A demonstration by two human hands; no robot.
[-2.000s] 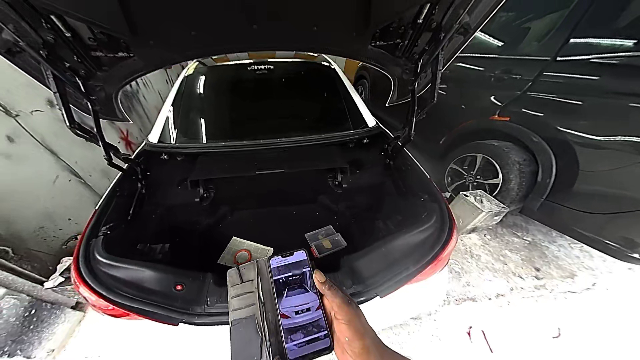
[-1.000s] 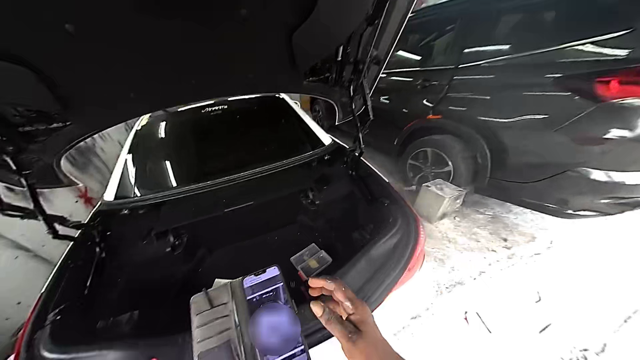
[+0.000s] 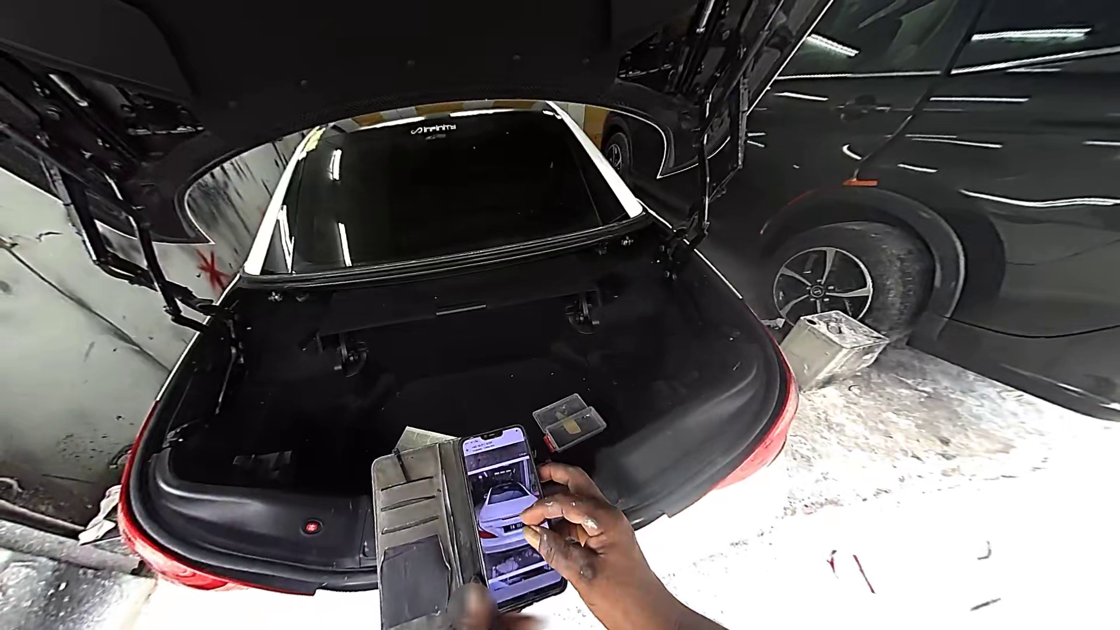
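A smartphone [image 3: 507,525] in an opened wallet-style case [image 3: 416,525] is held low in front of the open car trunk [image 3: 437,376]. Its lit screen shows pictures of a white car. My left hand [image 3: 486,608] grips the phone and case from below, only its blurred fingers showing at the bottom edge. My right hand [image 3: 586,534] is over the phone's right side, fingers bent and thumb near the screen; whether it touches is unclear. Beyond it, a small clear plastic box [image 3: 569,422] lies in the trunk. Part of a light flat item [image 3: 424,437] shows behind the case.
The raised trunk lid [image 3: 394,52] hangs overhead, with hinge arms at both sides. A dark car [image 3: 1032,227] is parked at the right, a dusty metal can [image 3: 836,346] by its wheel [image 3: 827,284]. A pale wall [image 3: 70,306] stands close at the left.
Two seconds ago my right hand held the phone's right edge; it then came off with spread fingers and is now over the screen's right side. The pictures on the screen have changed.
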